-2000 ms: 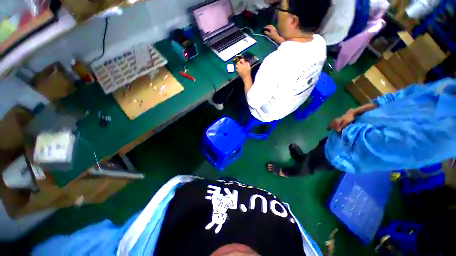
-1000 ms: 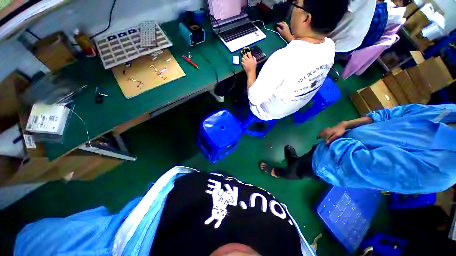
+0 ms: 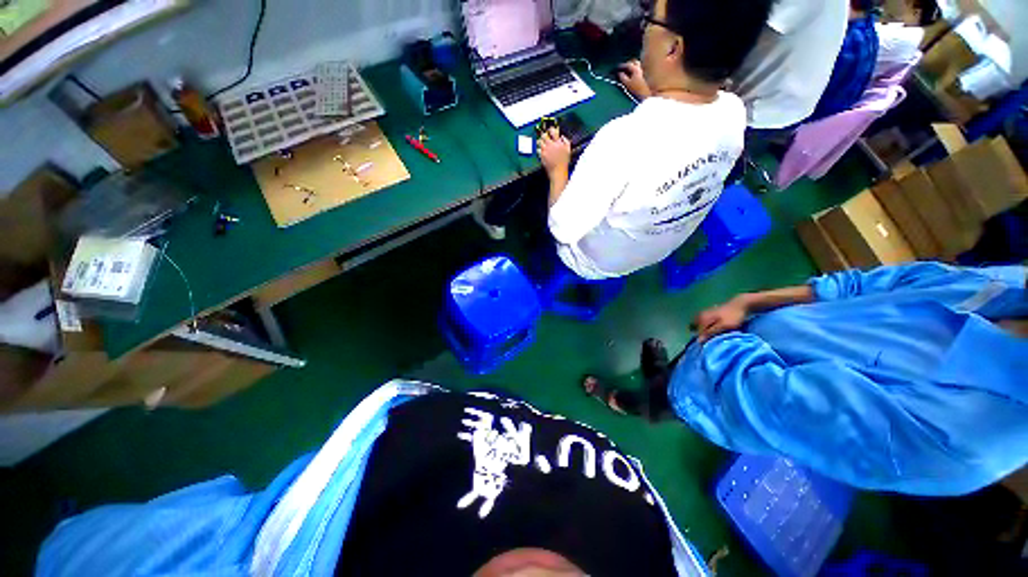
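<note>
Neither of my hands is in view; only my blue sleeve and black shirt show at the bottom. The long bench (image 3: 259, 250) has a green mat. On it lie a tan work board (image 3: 378, 186) with tiny parts, a white gridded parts tray (image 3: 250, 141) with a small white gridded panel (image 3: 333, 88) on it, and a red-handled tool (image 3: 422, 148). An open laptop (image 3: 535, 90) stands further right. A seated person in a white T-shirt (image 3: 659, 180) has one hand at a small dark device (image 3: 572, 126) beside it. A blue-black box (image 3: 433, 85) stands left of the laptop.
An empty blue stool (image 3: 494, 302) stands in front of the bench. A person in blue (image 3: 857, 361) stands at right, above a blue crate (image 3: 783, 507) on the floor. Cardboard boxes (image 3: 902, 214) stand behind. A white labelled box (image 3: 111, 271) sits at the bench's left end.
The view has shifted. The person in blue appears lower and further left in the picture, covering more of the blue crate. The seated person stays at the laptop.
</note>
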